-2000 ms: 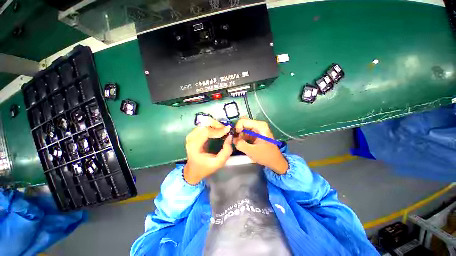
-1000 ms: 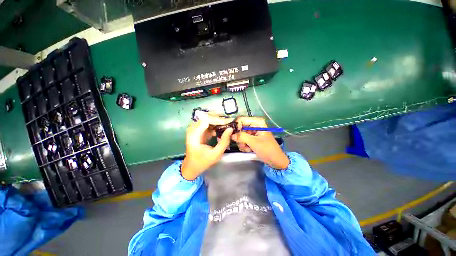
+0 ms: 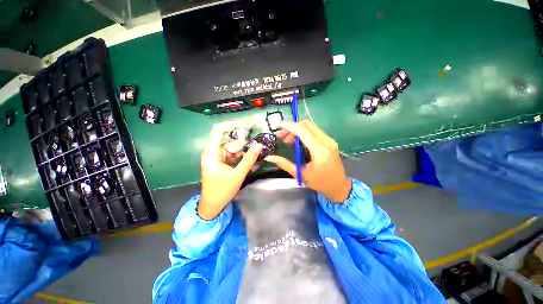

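My left hand (image 3: 223, 169) holds a small black electronic unit (image 3: 264, 144) between thumb and fingers, in front of the test box. My right hand (image 3: 318, 157) holds the slim blue hand tool (image 3: 297, 136), which points away from me towards the box's front edge. My right thumb and fingertips are spread around the unit; whether they touch it is unclear. A square frame (image 3: 274, 121) with a pale face and dark outline lies on the bench just beyond my hands. Another pale piece (image 3: 240, 133) shows by my left fingers, partly hidden.
The black test box (image 3: 250, 59) with a red switch (image 3: 258, 102) stands ahead on the green bench. A black tray (image 3: 128, 196), partly filled with units, lies left. Loose units lie beside it (image 3: 149, 113) and at right (image 3: 386, 92). Blue cloth (image 3: 482, 172) shows at right.
The blue tool has swung from pointing sideways at the unit to pointing away from me. My right fingers have opened, and my left hand has shifted slightly left with the unit.
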